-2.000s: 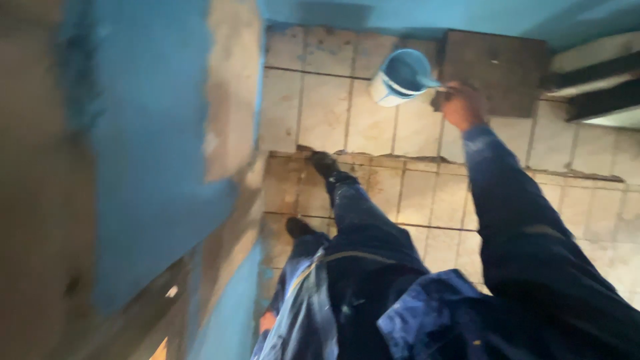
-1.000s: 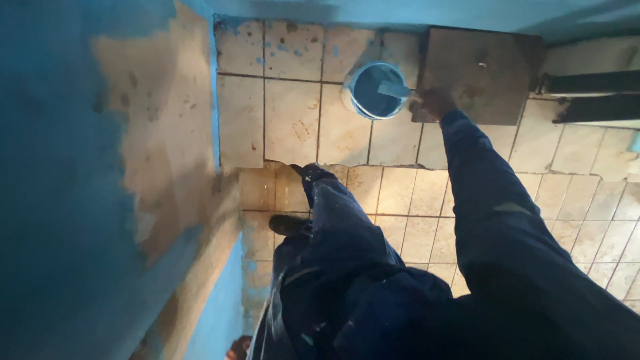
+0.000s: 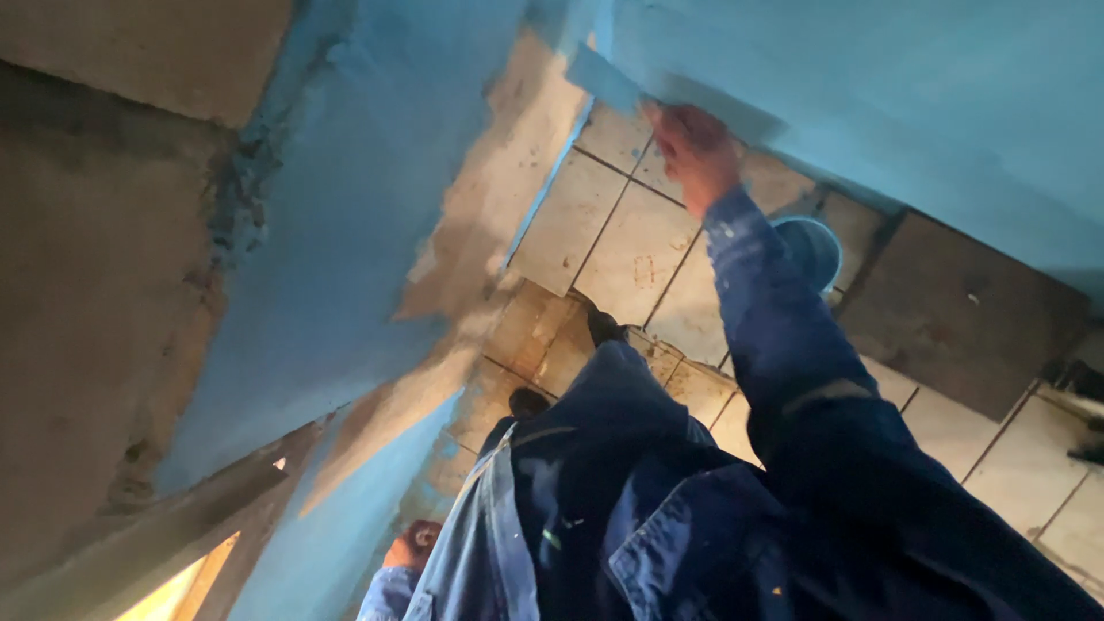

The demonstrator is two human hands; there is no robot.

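My right hand (image 3: 697, 155) is closed around the handle of a paintbrush (image 3: 606, 80), seen at upper centre. The blue-coated brush head lies against or close to the wall near the corner, where blue paint borders bare plaster. Behind my right forearm, partly hidden by the sleeve, a paint bucket (image 3: 811, 252) with blue inside stands on the floor tiles. My left hand (image 3: 417, 543) hangs low beside my left leg, its fingers curled; whether it holds anything is not clear.
A dark square board or slab (image 3: 966, 310) lies right of the bucket. The left wall (image 3: 345, 216) is part blue, part bare plaster. Cracked, broken-edged floor tiles (image 3: 634, 250) run around my shoes. A wooden frame (image 3: 164, 535) is at lower left, and a dark object (image 3: 1091, 388) at the right edge.
My right hand has moved from the bucket with the brush to the wall corner at the left. The bucket is now beside my forearm. The view has turned.
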